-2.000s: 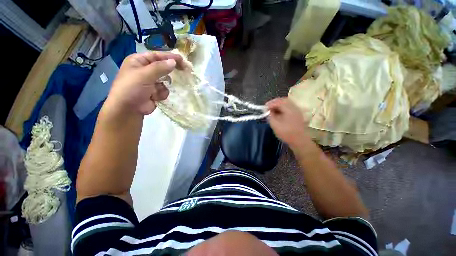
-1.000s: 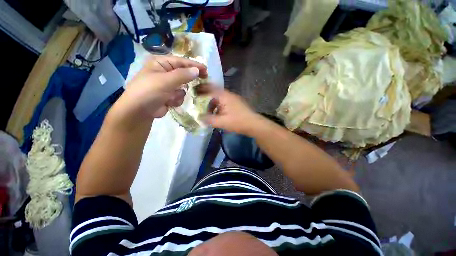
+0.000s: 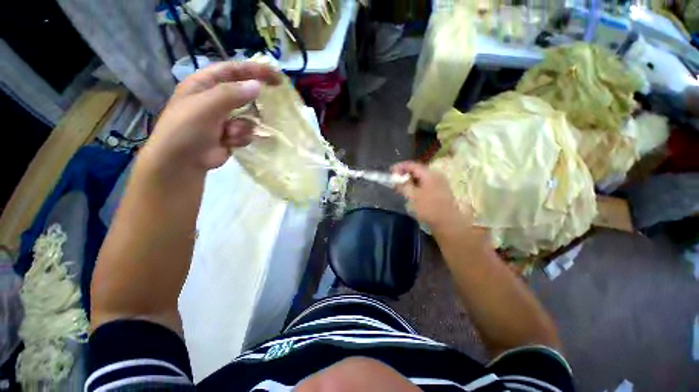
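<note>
A loose bunch of cream trim [image 3: 285, 157] hangs from my left hand [image 3: 195, 115], blurred, above the white padded ironing table [image 3: 237, 253]. My left hand is closed on the upper end of the bunch. My right hand [image 3: 429, 191] grips a strand of trim drawn out to the right, above the black stool. The strand runs nearly level between the bunch and my right hand, with a small tangled clump hanging near its left part. The fingertips of my right hand are slightly blurred.
A black stool [image 3: 374, 251] stands right of the table. A large pale-yellow fabric pile [image 3: 521, 172] lies on the right. Coiled cream hanks [image 3: 50, 314] rest on the grey padded arm [image 3: 74, 222] at the left. Blue fabric [image 3: 96, 172] lies behind it. White tables stand at the back.
My right hand came in to the bunch and has now moved back out to the right with the strand. The view has shifted, and the stool appears lower.
</note>
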